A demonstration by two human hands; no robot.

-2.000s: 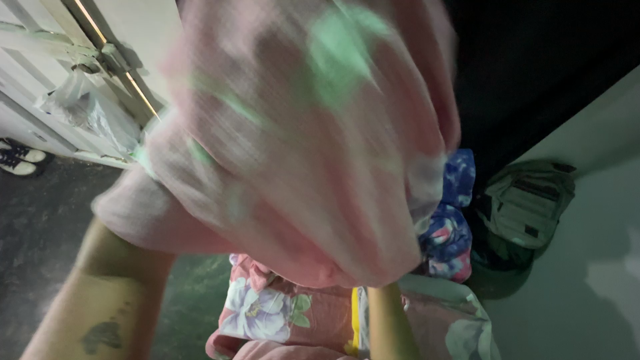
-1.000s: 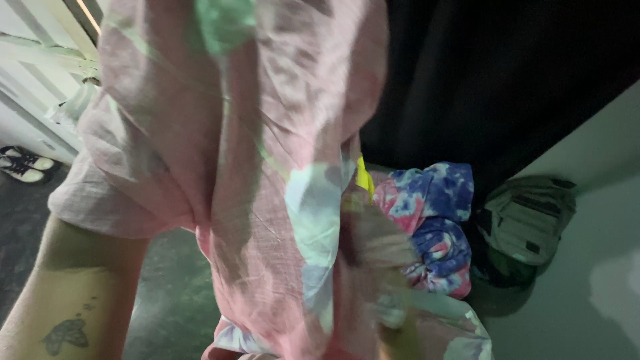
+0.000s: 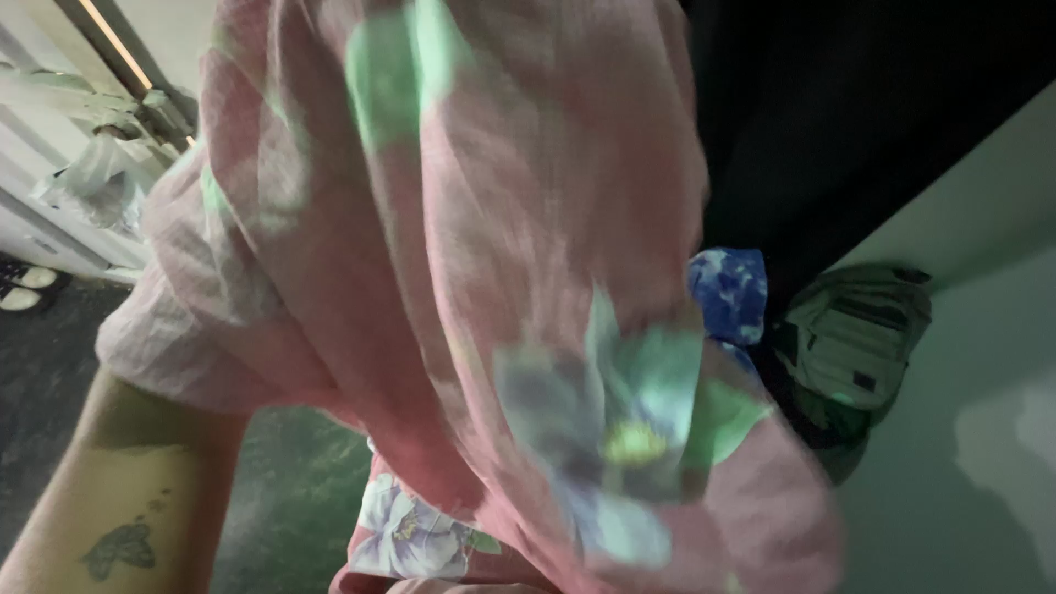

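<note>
A pink cloth garment (image 3: 528,206) with a printed flower and green leaves hangs close in front of me and fills the middle of the view. My left forearm runs up from the lower left into a short, sleeve-like part of it, so my left hand is hidden behind the fabric. My right hand is covered too. Below the garment lies more pink fabric with a pale flower print (image 3: 408,528). Blue tie-dye cloth (image 3: 729,293) shows past the garment's right edge.
A grey-green backpack (image 3: 862,342) rests against the wall at the right, beside a black curtain (image 3: 784,107). A plastic bag (image 3: 103,186) hangs at the white door on the left. Dark shoes with white toes (image 3: 29,289) are on the dark floor.
The pink garment has swung and spread to the right since a second ago, covering more of the blue tie-dye cloth. The right forearm, visible two seconds ago, is now hidden.
</note>
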